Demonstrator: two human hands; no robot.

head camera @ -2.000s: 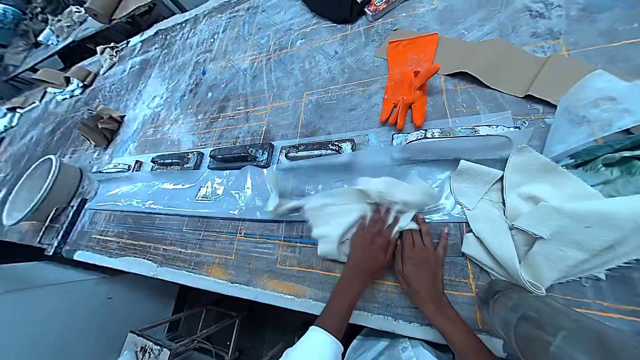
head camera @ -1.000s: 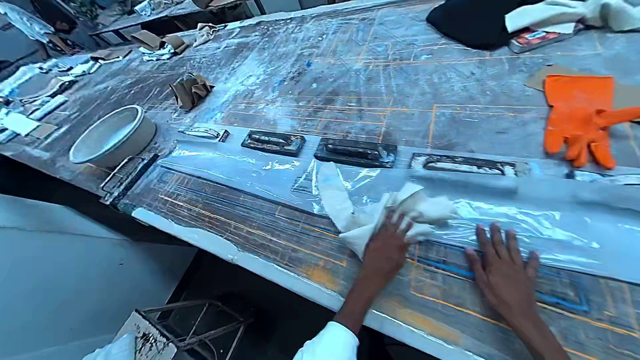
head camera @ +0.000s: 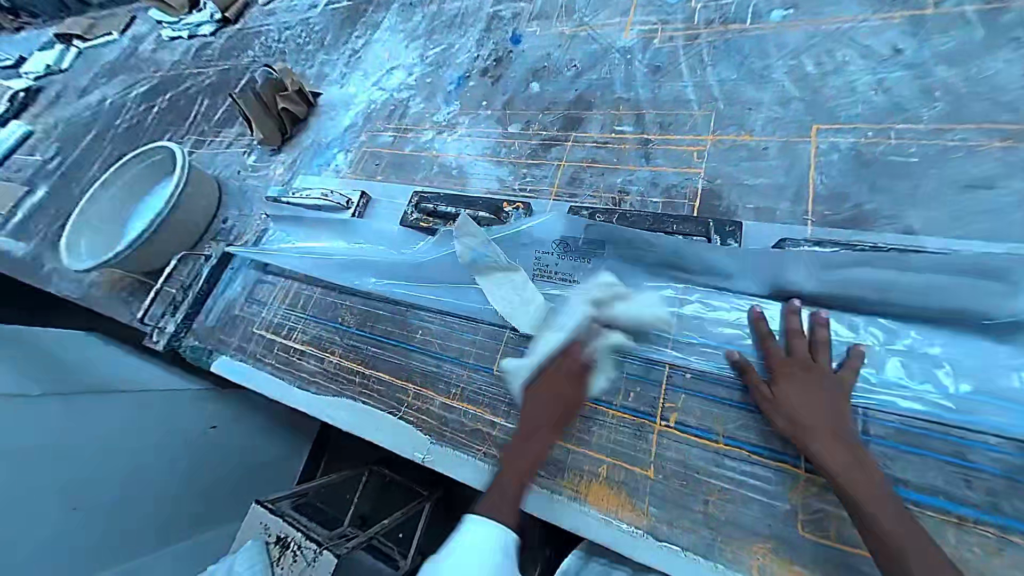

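Note:
A long strip of clear plastic film (head camera: 696, 312) lies along the table near its front edge; it bears printed writing. My left hand (head camera: 560, 372), blurred, grips a crumpled off-white cloth (head camera: 588, 316) at the film's near edge, and a tail of the cloth trails up and left over the film. Flat on the film to the right, my right hand (head camera: 800, 372) has its fingers spread and holds nothing. Several dark, paint-stained blocks with handles stand along the far side of the strip, among them one block (head camera: 464, 210) and a longer one (head camera: 656, 224).
A round pale tub (head camera: 180, 216) stands at the left, beside a dark metal frame piece (head camera: 180, 296) at the table's end. Behind it lies a folded brown piece (head camera: 274, 106). A metal stand (head camera: 360, 512) is below the table's white front edge (head camera: 320, 400).
The view has swung left and closer. My left hand and the cloth have moved left along the film. My right hand, close beside the left one two seconds ago, is now well apart from it.

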